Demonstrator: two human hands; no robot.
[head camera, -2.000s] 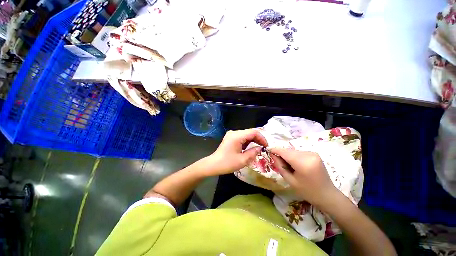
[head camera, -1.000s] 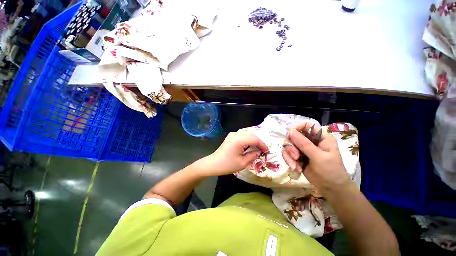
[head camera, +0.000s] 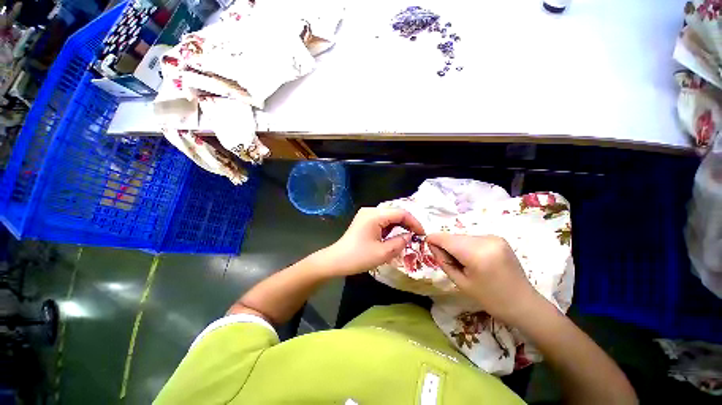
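A cream floral garment (head camera: 507, 229) with red flowers lies bunched on my lap. My left hand (head camera: 372, 240) pinches a fold of it between thumb and fingers. My right hand (head camera: 480, 265) is at the same fold, its fingertips close to my left ones. A small dark button (head camera: 416, 238) shows at the fingertips. No needle or thread can be made out. A dark greyish pile of buttons (head camera: 415, 21) lies on the white table, with loose buttons (head camera: 447, 49) beside it.
The white table (head camera: 491, 103) is in front. A floral garment (head camera: 237, 59) hangs over its left corner. A blue crate (head camera: 119, 182) and a carton of spools (head camera: 146, 67) are at left. A blue bin (head camera: 317, 188) stands below the edge. More floral cloth (head camera: 704, 119) is at right.
My right hand was raised off the fold a second ago, turned with fingers curled. It has come back down and left to meet my left hand, which stays at the fold.
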